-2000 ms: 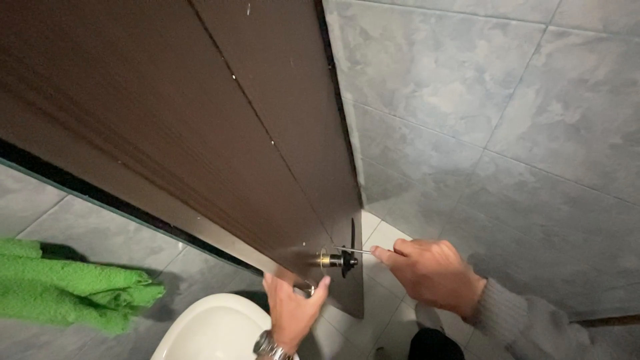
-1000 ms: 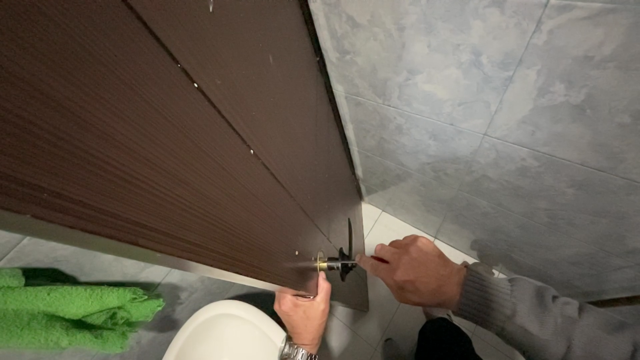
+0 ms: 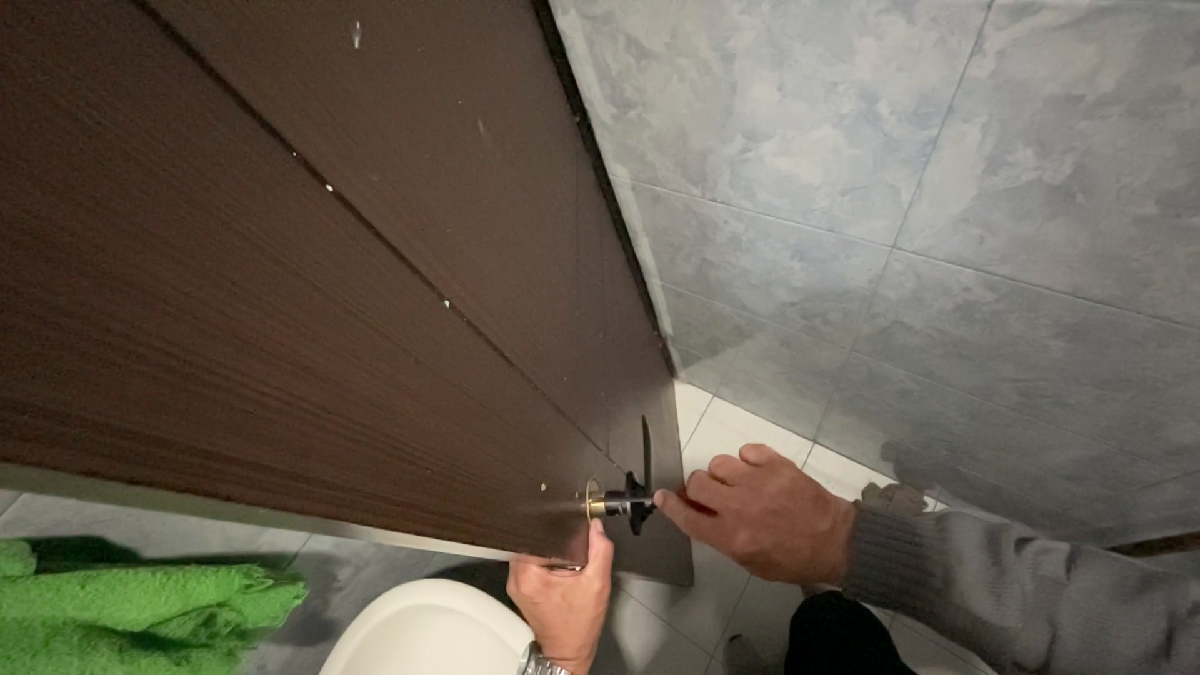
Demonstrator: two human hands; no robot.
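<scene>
A dark brown wood-grain door [image 3: 375, 281] fills the left and middle of the view. Near its lower end a black door handle [image 3: 645, 450] stands out from the door on a spindle, with a brass-coloured collar [image 3: 596, 506] at the door face. My left hand [image 3: 567, 586], with a metal-band watch at the wrist, grips the door's edge, its thumb just below the collar. My right hand [image 3: 759, 511] holds a thin metal tool, mostly hidden by the fingers, whose shaft lies against the black handle. The tool's tip cannot be made out.
A white basin or toilet rim [image 3: 427, 623] stands below the door, beside my left hand. A green towel [image 3: 141, 609] hangs at the lower left. Grey tiled wall [image 3: 900, 225] rises close on the right, over a light tiled floor [image 3: 694, 412].
My left thumb has moved in to the brass-coloured collar. My right hand has come closer to the black handle, and less of the tool's shaft shows than two seconds ago.
</scene>
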